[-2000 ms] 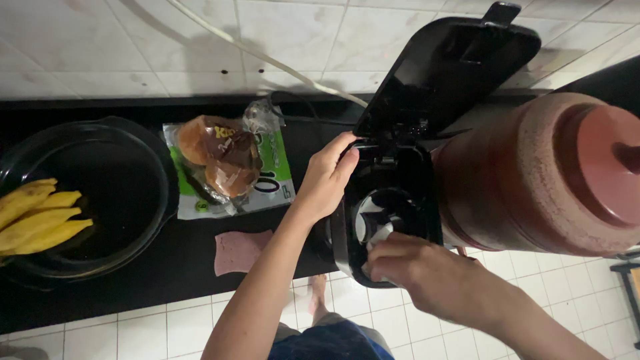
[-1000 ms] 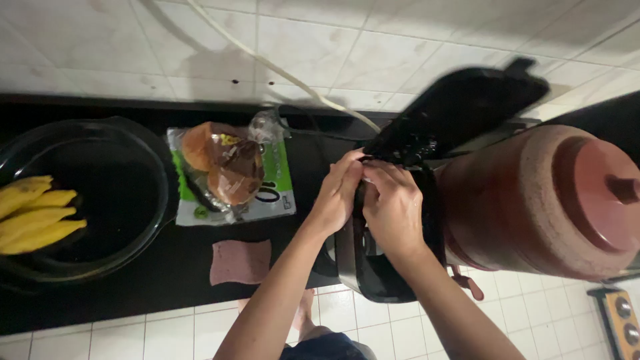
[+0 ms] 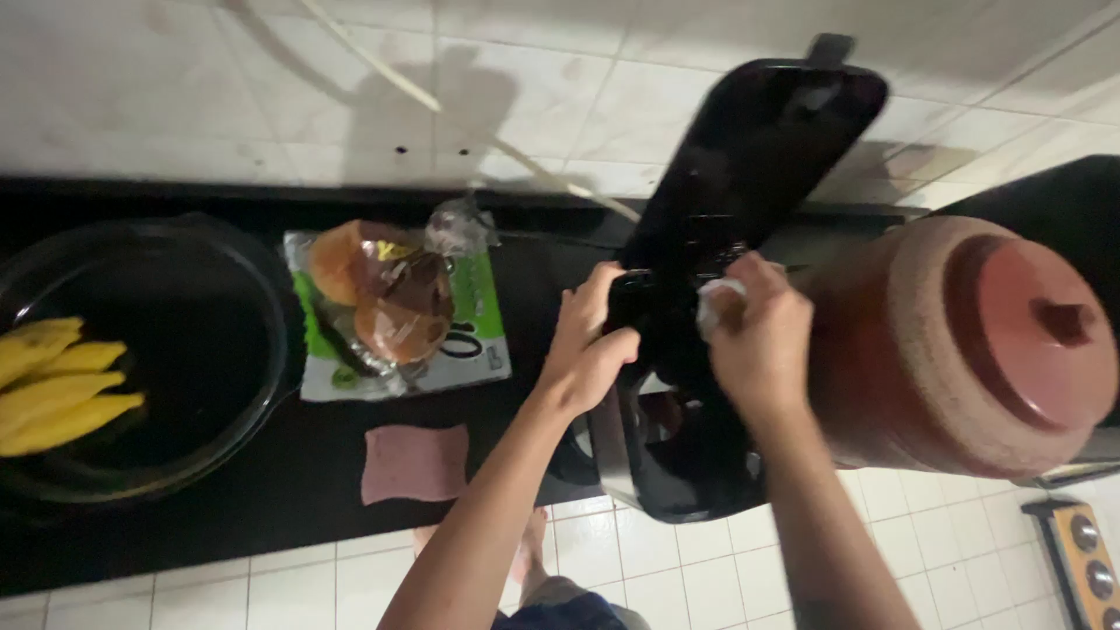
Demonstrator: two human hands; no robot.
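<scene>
A black countertop appliance (image 3: 691, 472), its long lid (image 3: 761, 149) raised toward the wall, stands on the dark counter. My left hand (image 3: 586, 341) rests on the appliance's left rear edge beside the hinge, thumb and fingers apart. My right hand (image 3: 761, 332) pinches a crumpled white tissue or cloth (image 3: 719, 306) against the right rear part, near the hinge. Part of the inside is dark and hard to make out. Left of the appliance, a pink sponge cloth (image 3: 415, 464) lies flat on the counter.
Bread rolls in a clear bag (image 3: 385, 297) lie on a green and white package (image 3: 481, 324). A round glass dish (image 3: 271, 350) holds yellow bananas (image 3: 61, 394). A reddish clay water filter (image 3: 945, 350) stands close on the right. A pale cable (image 3: 560, 179) hangs along the tiled wall.
My right hand has moved from beside my left hand at the hinge to the right rear part, and the white tissue or cloth now shows in it. The lid remains raised.
</scene>
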